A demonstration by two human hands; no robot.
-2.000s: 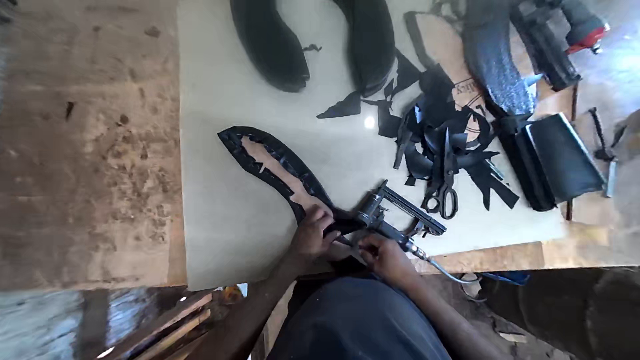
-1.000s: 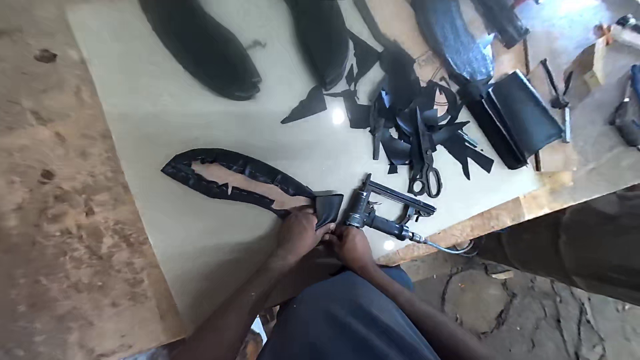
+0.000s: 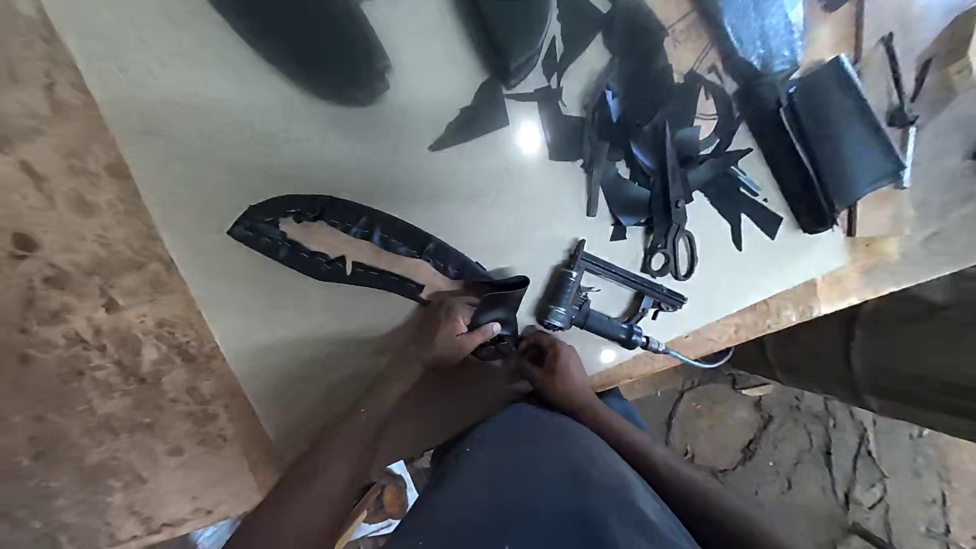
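A curved panel with a pale brown board middle (image 3: 374,248) and black leather-like covering stapled round its rim (image 3: 305,204) lies on the pale sheet. My left hand (image 3: 451,329) grips its near end, thumb on a folded black flap (image 3: 499,305). Close to the right of it, my right hand (image 3: 553,364) pinches the edge of the black material at the table's front; its fingertips are partly hidden. A pneumatic staple gun (image 3: 606,297) with an air hose (image 3: 705,364) lies just right of my hands, touched by neither.
Black-handled scissors (image 3: 672,229) lie on black material offcuts (image 3: 633,175). Two dark padded pieces (image 3: 313,46) (image 3: 512,38) lie at the far side. A folded black piece (image 3: 842,133) and a metal tool (image 3: 903,114) are at the right. The wooden table edge (image 3: 762,309) runs beside a dark drum-like object (image 3: 869,354).
The panel now lies flatter across the sheet than two seconds ago, and its near-end flap has been folded up under my left hand. The view has turned and shifted.
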